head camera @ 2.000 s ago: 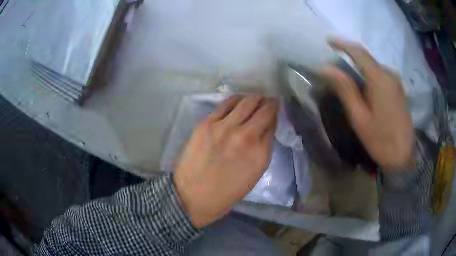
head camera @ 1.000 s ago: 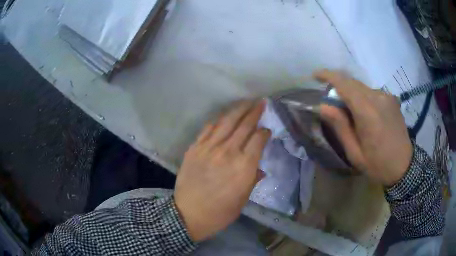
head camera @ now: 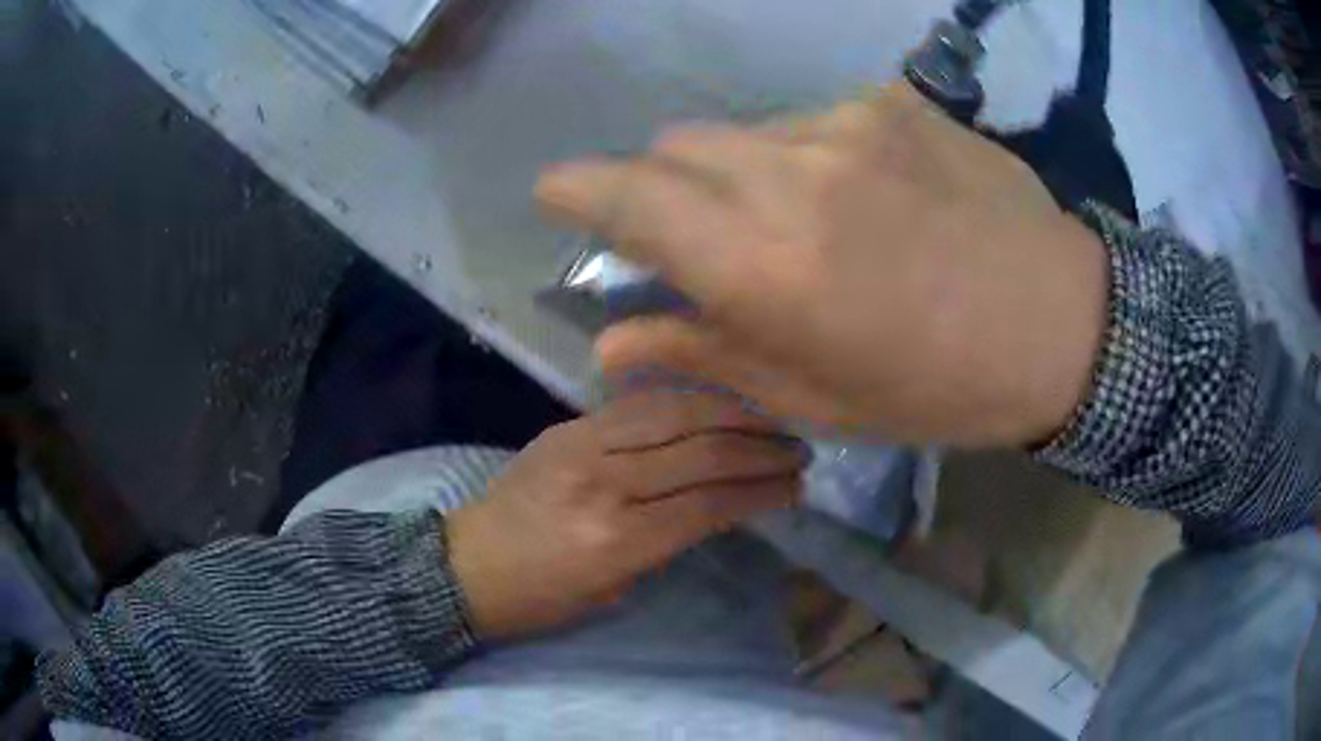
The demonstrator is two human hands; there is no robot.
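Observation:
My right hand (head camera: 855, 275) is closed around the steam iron and hides most of it. The iron's shiny front part (head camera: 591, 272) shows left of my fingers, and its hose end (head camera: 945, 65) shows behind my hand. The iron points left over the work. My left hand (head camera: 623, 507) lies just below the iron at the table's front edge, its fingers together on the white piece. Only a small part of the white piece (head camera: 866, 485) shows, right of my left fingertips. The rest is hidden under both hands.
A stack of white pieces (head camera: 341, 32) is cut off at the top left. The curved table edge (head camera: 420, 264) runs down to the lower right. A dark hose (head camera: 1095, 58) loops at the upper right. White cloth (head camera: 1195, 138) lies on the right.
The iron and my right hand have moved left across the work, from the right of my left hand to above it. My left hand sits lower with its fingers pointing right. The view has shifted.

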